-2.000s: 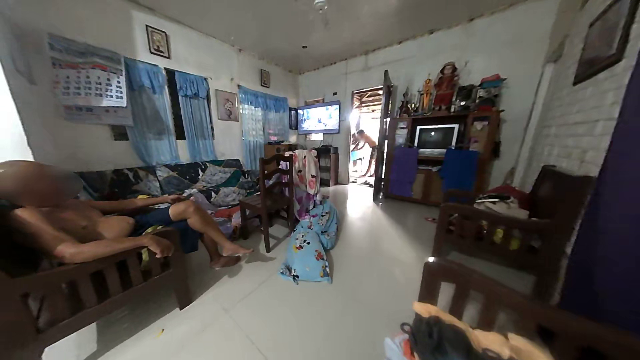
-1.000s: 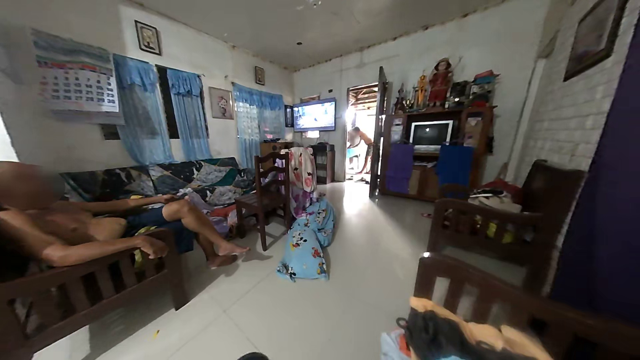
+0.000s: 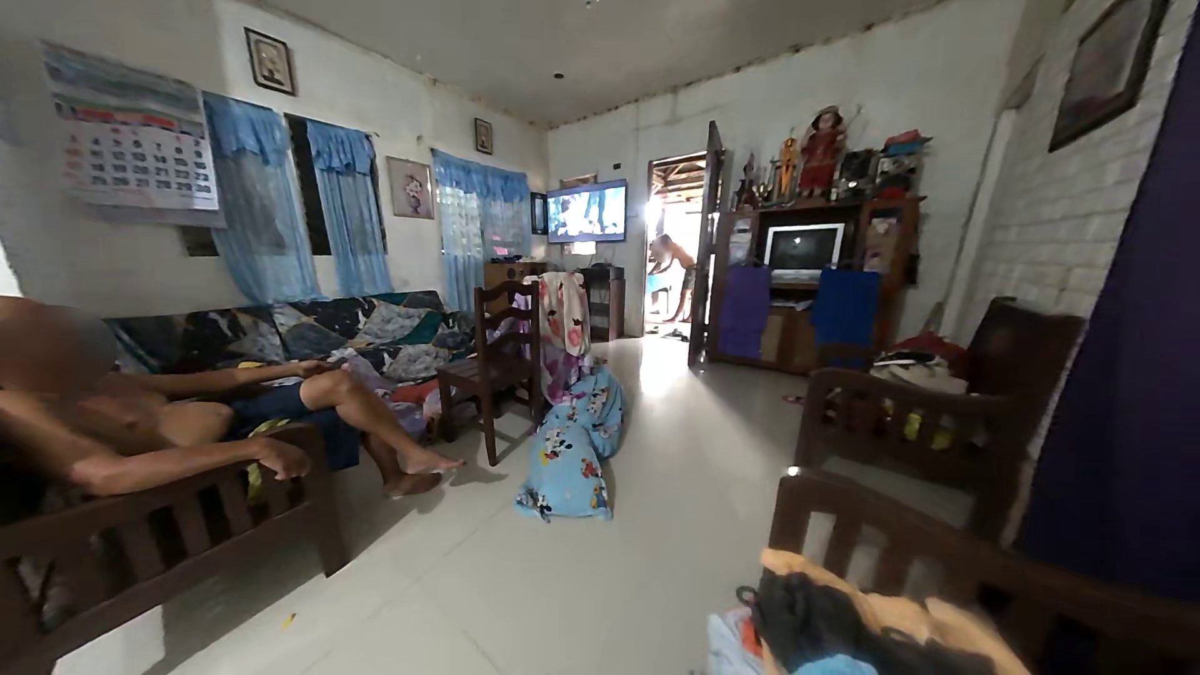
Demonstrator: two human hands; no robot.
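Neither my left hand nor my right hand shows in the head view. At the bottom right, a pile of clothes (image 3: 844,619) in black, tan and light blue lies against a wooden armchair (image 3: 900,516). Two blue pillows with a cartoon print (image 3: 567,469) rest on the tiled floor in the middle. Behind them stands a dark wooden chair (image 3: 497,370), with a patterned cloth (image 3: 562,314) hanging over its back.
A person (image 3: 187,422) sits at the left on a wooden bench with slatted arms (image 3: 216,511), legs stretched toward the middle. Another person (image 3: 682,262) bends over outside the open door (image 3: 710,244). A wooden cabinet (image 3: 797,333) stands right of it.
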